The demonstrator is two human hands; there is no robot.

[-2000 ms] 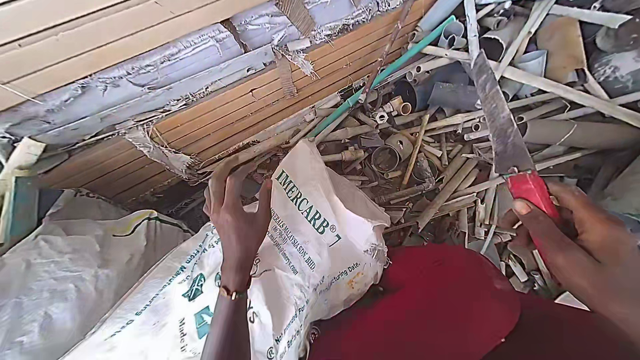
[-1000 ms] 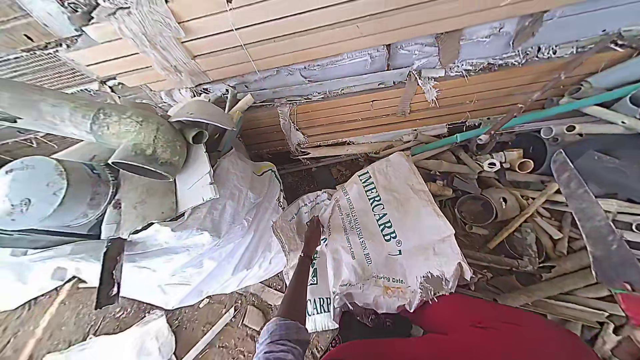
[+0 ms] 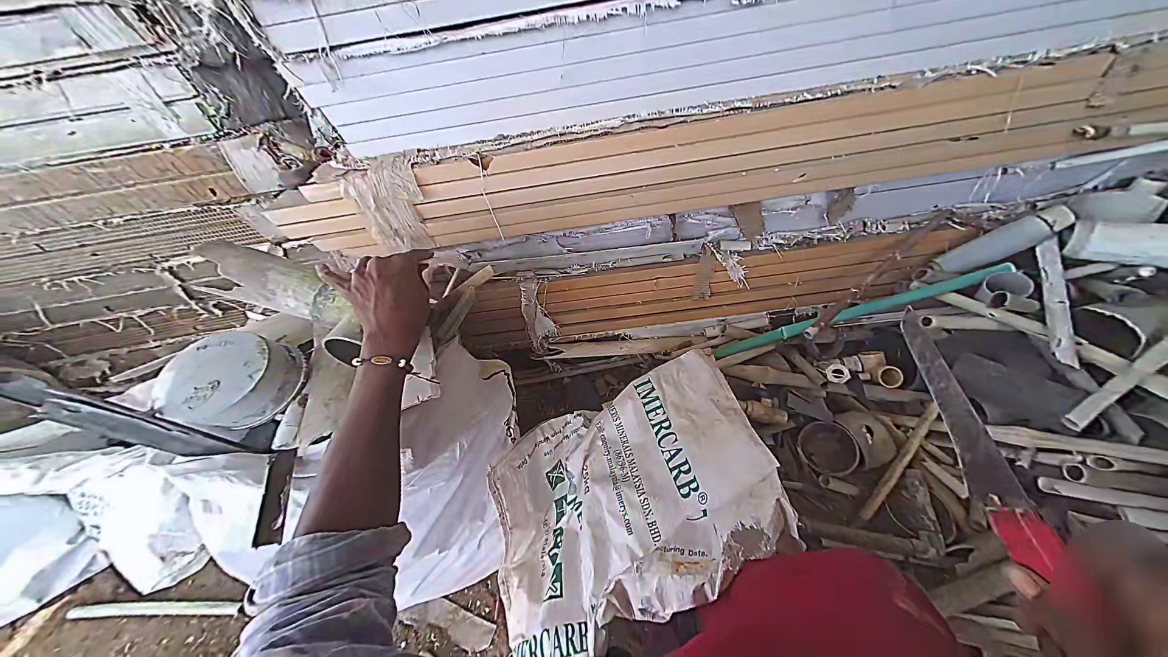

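My left hand (image 3: 388,297), with a beaded bracelet at the wrist, reaches to the left over a grey plastic pipe (image 3: 265,278) and short pale offcuts; its fingers are partly bent, and whether they grip anything is hidden. In my right hand (image 3: 1095,584), blurred at the lower right, is the red handle of a handsaw (image 3: 1027,538), its worn blade pointing up and away over the pipe scraps. A white woven sack (image 3: 675,456) with green print lies between the hands, against my red-clad leg (image 3: 830,607).
Stacked tan boards (image 3: 730,155) and white boards (image 3: 639,78) stand along the back. Pipe offcuts (image 3: 912,456) are heaped at the right, with a green pipe (image 3: 867,307) across them. A round grey lid-like part (image 3: 224,379) and white sheeting (image 3: 452,474) lie at the left.
My left hand has left the white sack, where it rested in both earlier frames, and moved up and left to the grey pipe. The saw stays in my right hand. The view has swung left.
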